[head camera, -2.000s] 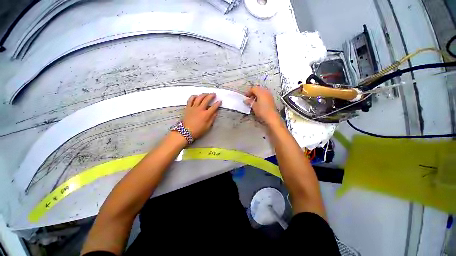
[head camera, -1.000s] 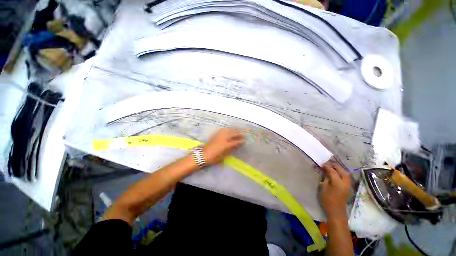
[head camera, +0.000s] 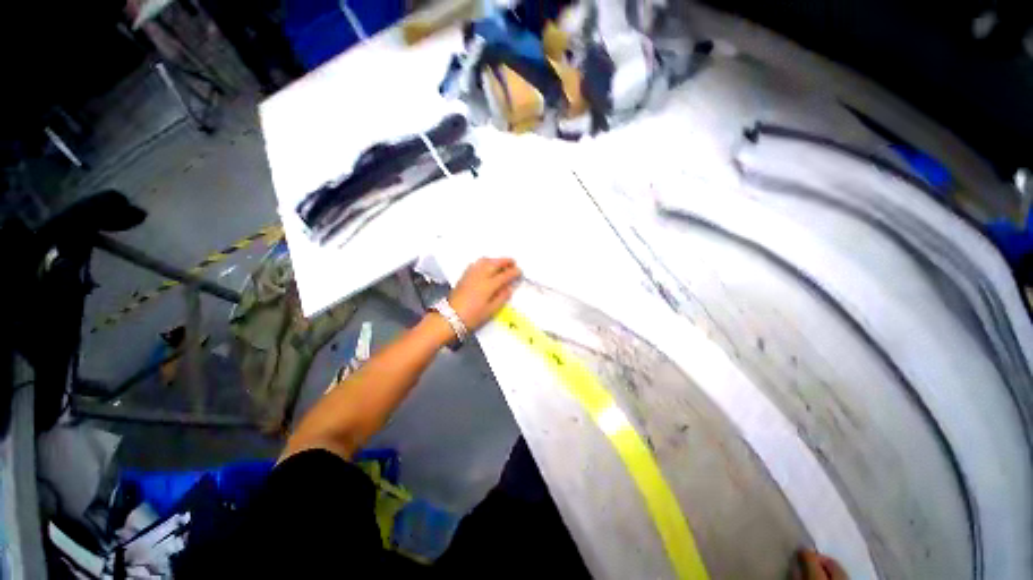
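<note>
A long curved white band [head camera: 753,414] lies on the pale marked table [head camera: 725,515]. My right hand [head camera: 819,565] shows only as fingertips at the bottom edge, on the band's near end; its grip cannot be told. My left hand [head camera: 485,290] is at the table's left corner, over the upper end of the yellow marking template [head camera: 646,470]. Its fingers are close together, and whether it grips the template is hidden. The template lies along the table's near edge, curving down out of view.
Beyond the band lie stacked white curved pieces with dark edges [head camera: 906,363]. A side table [head camera: 289,147] at upper left bears a tied black and grey bundle [head camera: 385,176]. A mixed fabric heap [head camera: 527,85] sits at the top. Blue cloth lies on the floor at lower left.
The view has swung left. My left hand has moved left along the template to its far end. My right hand is now mostly out of view at the bottom. The iron and tape roll have left view.
</note>
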